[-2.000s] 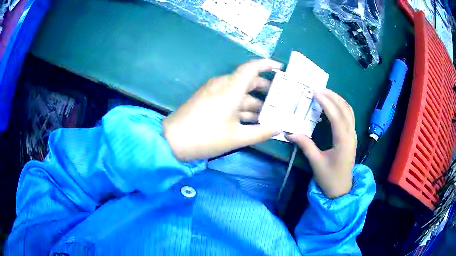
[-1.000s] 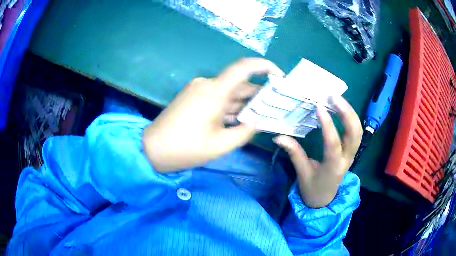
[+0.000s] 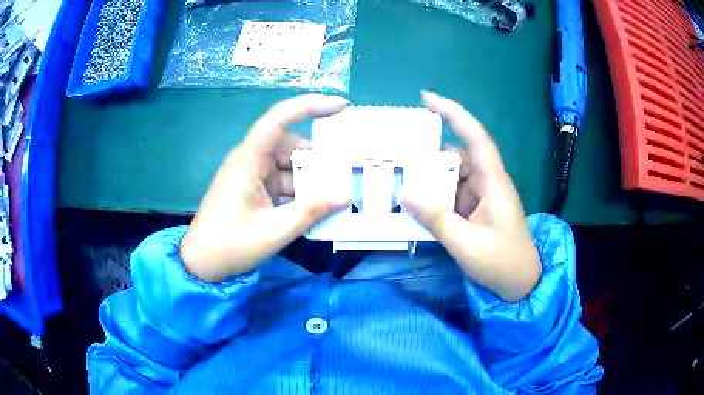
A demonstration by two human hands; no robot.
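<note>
A white T-shaped housing [image 3: 377, 135] is held level in front of my chest, its narrower part pointing away from me. Two dark-edged slots show near its middle, and a small white edge sticks out below its near side. My left hand [image 3: 266, 193] grips its left side, thumb on the face near the left slot. My right hand [image 3: 482, 200] grips its right side, thumb near the right slot. Fingers of both hands are partly hidden behind the housing. No cable can be made out clearly.
A blue electric screwdriver [image 3: 570, 69] lies right of the hands, beside an orange-red slotted tray [image 3: 629, 100]. A blue screw bin [image 3: 139, 77] and clear film [image 3: 201, 58] with a white label [image 3: 279, 45] lie at the back left. A blue-rimmed tote [image 3: 40, 193] stands at far left.
The housing has turned from tilted to squarely facing me, and both hands now hold its opposite sides. The view has shifted left, bringing the screw bin and tote into sight.
</note>
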